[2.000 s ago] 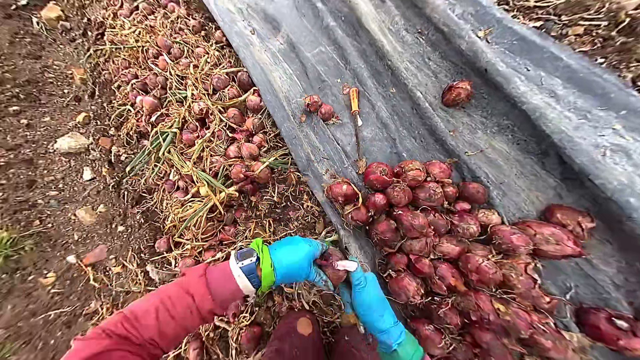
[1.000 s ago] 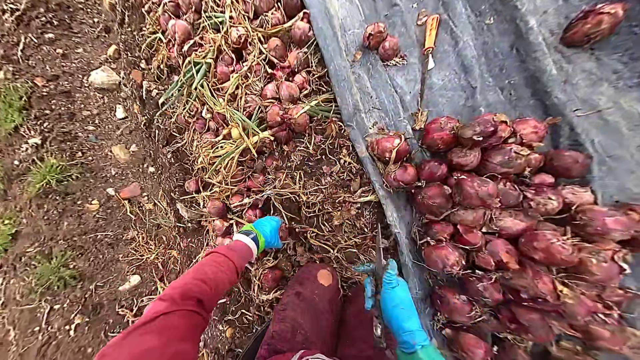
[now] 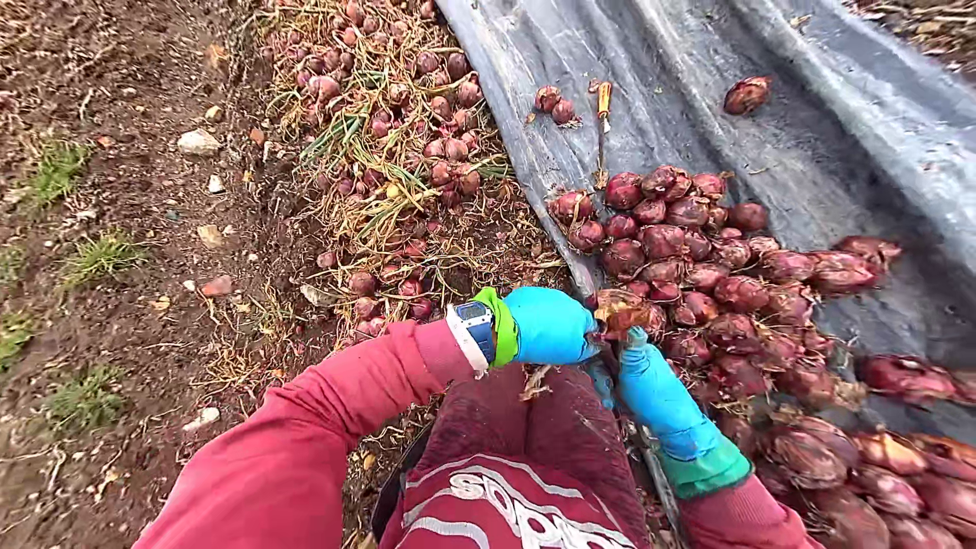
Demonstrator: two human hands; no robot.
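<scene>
My left hand [image 3: 553, 326], in a blue glove with a green cuff and a watch at the wrist, grips a red onion [image 3: 616, 311] with loose papery skin at the edge of the sheet. Close on its right is my right hand [image 3: 662, 393], also blue-gloved, with its thumb against that onion; its fingers are mostly hidden, so what they hold cannot be told. Beside both hands lies a large heap of red onions [image 3: 705, 271]. An orange-handled knife [image 3: 603, 114] rests on the sheet beyond the heap, near two small onions [image 3: 555, 105].
Grey plastic sheeting [image 3: 671, 84] runs along the right, with a single onion [image 3: 747, 95] farther up. Left of it stretches a row of onions with dry stalks [image 3: 396, 152] on soil. Bare earth with stones [image 3: 198, 142] and grass tufts [image 3: 103, 258] is at far left.
One second ago my left hand was down at the row of onions on the soil; now it is beside my right hand with an onion in it. The view has shifted.
</scene>
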